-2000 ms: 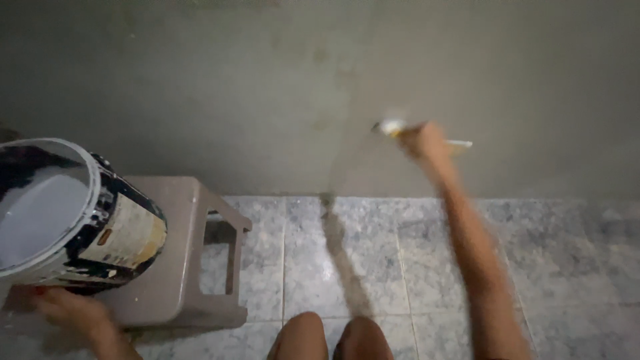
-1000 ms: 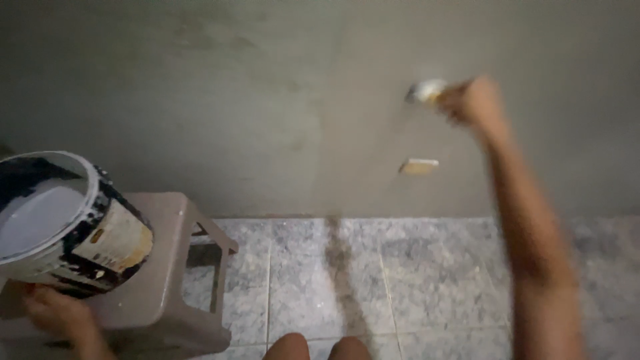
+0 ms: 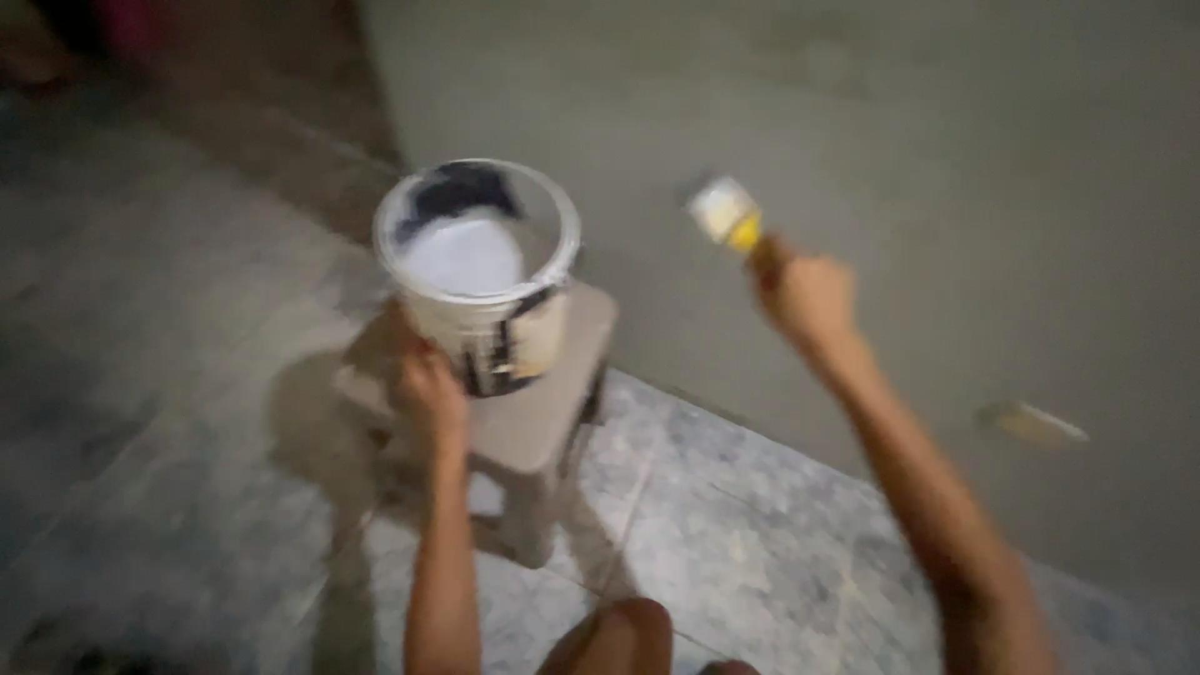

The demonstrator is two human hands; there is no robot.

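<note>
A plastic paint bucket (image 3: 539, 342) with whitish paint (image 3: 464, 258) inside and dark smears stands on a plastic stool (image 3: 534, 431). My left hand (image 3: 431, 384) rests against the bucket's lower left side; its fingers are partly hidden and blurred. To the right of the bucket, my right hand (image 3: 806, 291) grips a paintbrush (image 3: 727, 211) by its yellow handle. The brush head, pale with paint and dark at the tip, points up and left in front of the grey wall (image 3: 937, 206). Whether its bristles touch the wall is unclear.
A small pale rectangular fitting (image 3: 1039, 424) sits low on the wall at the right. Marbled floor tiles (image 3: 731, 525) run along the wall's base. My knees (image 3: 623, 633) show at the bottom edge, and shadows fall across the floor at the left.
The view has swung left, bringing the bucket and stool toward the middle. My right hand, still gripping the brush, is now nearer the bucket. My left hand stays at the bucket's side.
</note>
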